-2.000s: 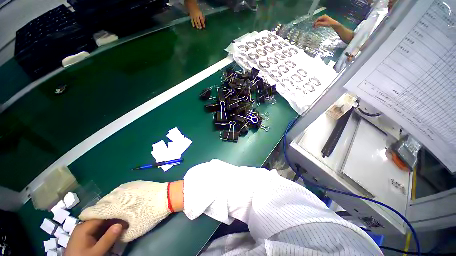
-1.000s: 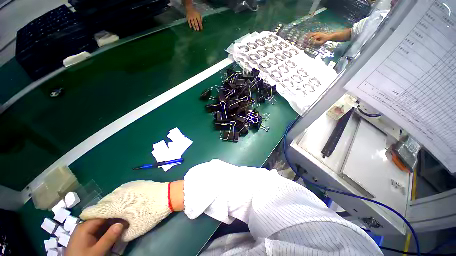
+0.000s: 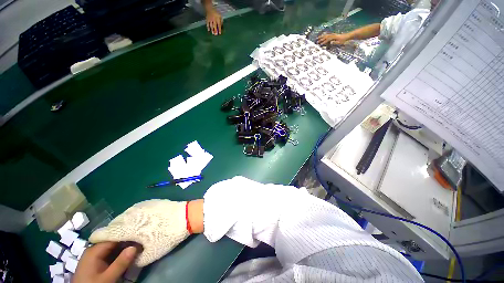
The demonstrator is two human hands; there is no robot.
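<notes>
My right hand [image 3: 146, 229], in a cream knit glove with a red cuff edge, is at the lower left with its fingers bent. My bare left hand [image 3: 104, 264] meets it at the bottom edge, partly cut off. The fingers touch; whatever lies between them is hidden. A loose pile of white pads [image 3: 68, 237] lies left of my hands. Cream blocks [image 3: 59, 206] and clear plastic squares [image 3: 98, 213] lie just beyond. White paper pieces [image 3: 189, 162] and a blue pen [image 3: 174, 181] lie past my gloved hand.
A heap of black binder clips [image 3: 265, 115] lies beyond, beside a white tray of ring-shaped parts [image 3: 312, 69]. A small item [image 3: 57, 105] is on the green line. Dark stacked trays [image 3: 58, 41] stand across it. Other people's hands [image 3: 214, 22] show at the top. A paper form [image 3: 442, 83] hangs right.
The small item on the green line has moved slightly left and nearer. Another person's hand at the upper right has moved left over the shiny parts. My hands have barely moved.
</notes>
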